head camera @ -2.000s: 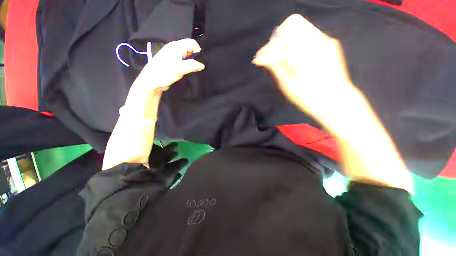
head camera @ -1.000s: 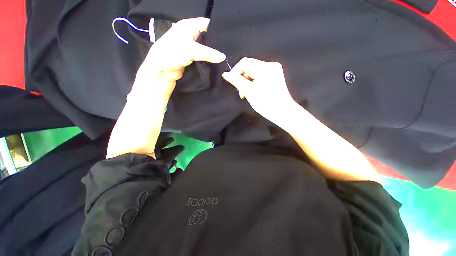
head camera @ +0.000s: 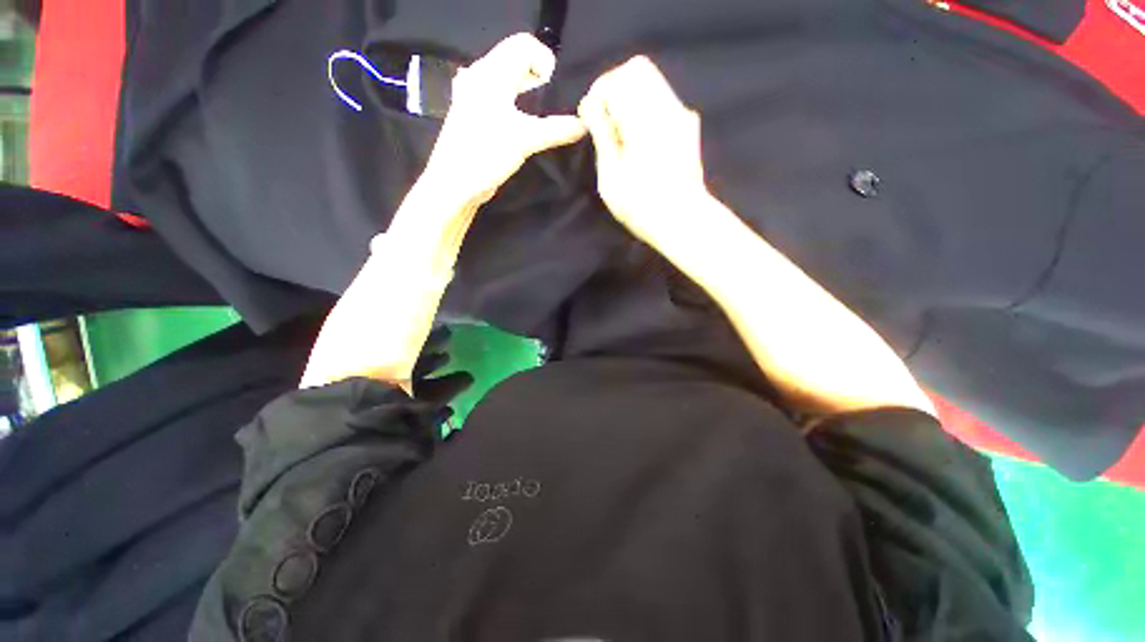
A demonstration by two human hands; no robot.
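A dark navy coat [head camera: 779, 75] lies spread before me. A hanger's white hook [head camera: 364, 82] shows at its neck, beside a small label. A round dark coat button [head camera: 864, 183] sits on the coat to the right. My left hand [head camera: 496, 126] is over the coat near the hook, thumb stretched out towards my right hand. My right hand [head camera: 647, 138] has its fingers pinched together, close to or touching the left thumb tip. Whatever lies between its fingertips is too small and overexposed to tell.
Red cloth [head camera: 75, 113] shows at the left and at the upper right. Dark garments [head camera: 113, 502] hang or lie at my lower left. Green floor [head camera: 157, 351] shows below the table. A dark sleeve [head camera: 75, 257] reaches to the left edge.
My right hand came in from the right to my left hand, then both moved slightly up. A thin bright sliver, seen between them a second ago, is no longer visible. The button came into view.
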